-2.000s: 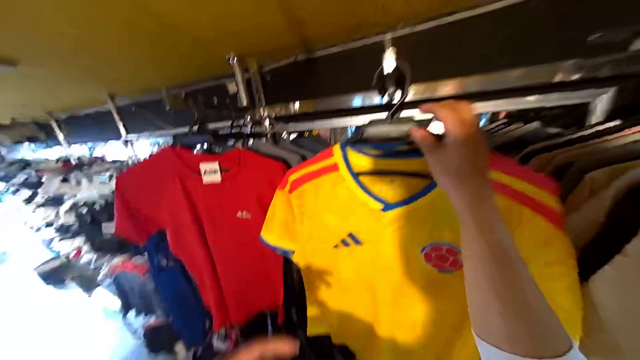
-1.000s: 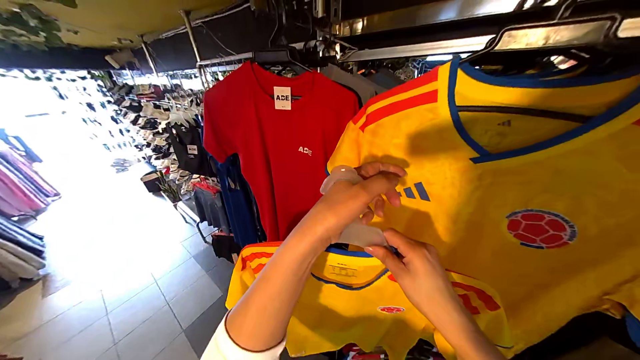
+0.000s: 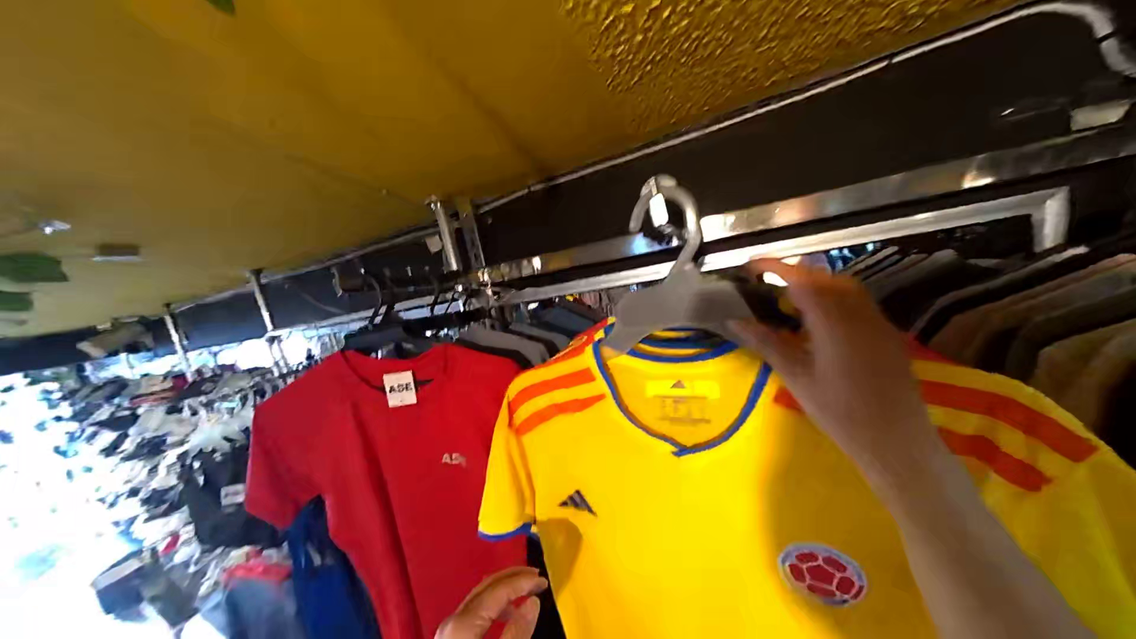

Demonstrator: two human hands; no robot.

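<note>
A yellow football jersey [image 3: 683,506] with a blue collar, orange shoulder stripes and a round ball crest hangs from a light grey plastic hanger [image 3: 679,306]. The hanger's hook is up at a small fitting in front of the metal rail. My right hand [image 3: 825,355] is raised at the hanger's right arm, thumb and fingers around that side; their exact hold is blurred. Low in the view, my left hand [image 3: 497,608] is partly cut off by the bottom edge, fingers curled beside the jersey's left side; whether it holds anything is unclear. A red T-shirt [image 3: 399,497] with a white tag hangs left of the jersey.
A metal clothes rail [image 3: 799,240] runs along the dark upper wall. Garments on hangers [image 3: 1003,302] are packed closely at the right. Further racks of clothes [image 3: 195,453] stretch away at the left, with a blue garment [image 3: 324,577] below the red T-shirt. The ceiling is yellow.
One second ago both hands were together before the large jersey, with another yellow jersey below them. Now my right hand is up at a grey hanger and my left is low. The view has tilted up.
</note>
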